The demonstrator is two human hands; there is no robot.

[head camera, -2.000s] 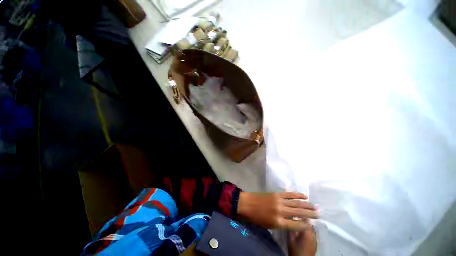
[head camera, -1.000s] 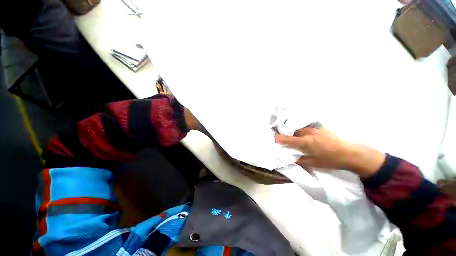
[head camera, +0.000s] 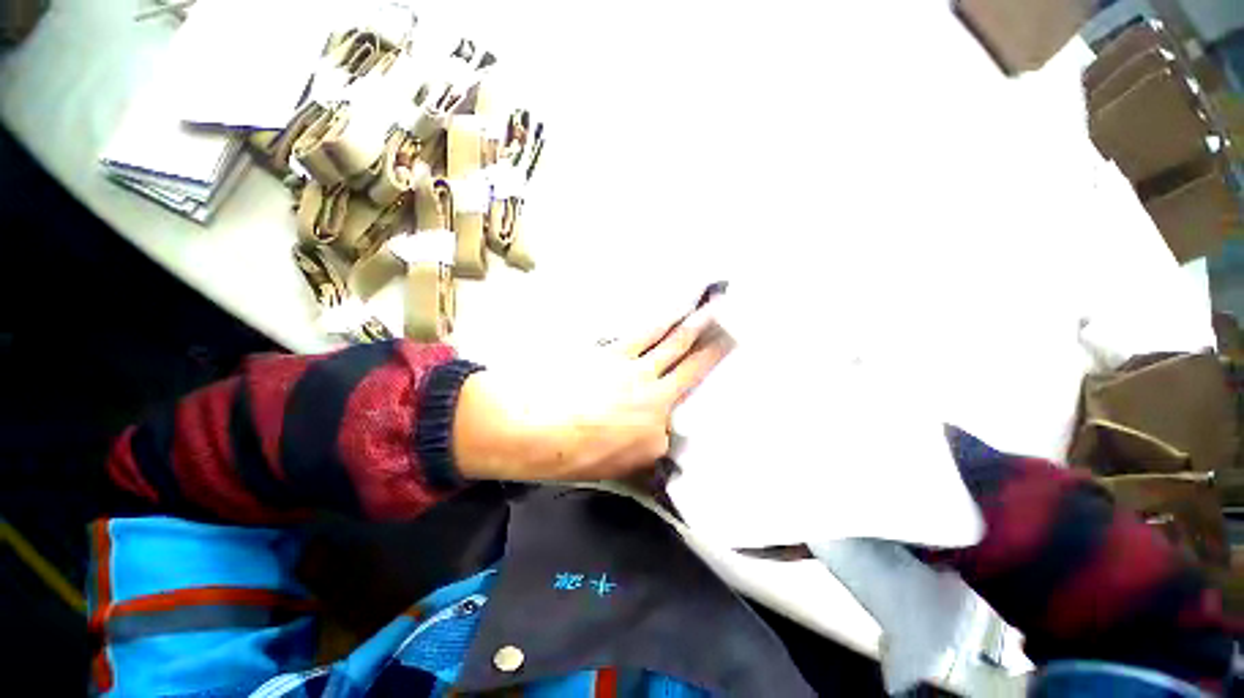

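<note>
A white paper sheet [head camera: 832, 450] lies bunched in front of me, its edges almost lost against the white table. My left hand [head camera: 587, 423] is at the sheet's left edge, fingers stretched forward and thumb hidden; whether it grips is not clear. A thin brown edge [head camera: 775, 552], perhaps of a bag, shows under the sheet; the rest is covered. My right hand is hidden behind or under the sheet; only its striped sleeve [head camera: 1091, 545] shows at the right.
Tan strap bundles [head camera: 430, 205] with white bands are heaped at left, beside white cards or booklets [head camera: 171, 157]. Brown bags [head camera: 1160, 123] stand in a row at upper right, with more [head camera: 1160, 409] at the right edge. Another brown piece [head camera: 1023, 27] lies at the top.
The open brown bag with paper inside is now mostly covered by white paper. My left hand has come into sight over the sheet; my right hand has gone out of sight. The view has shifted.
</note>
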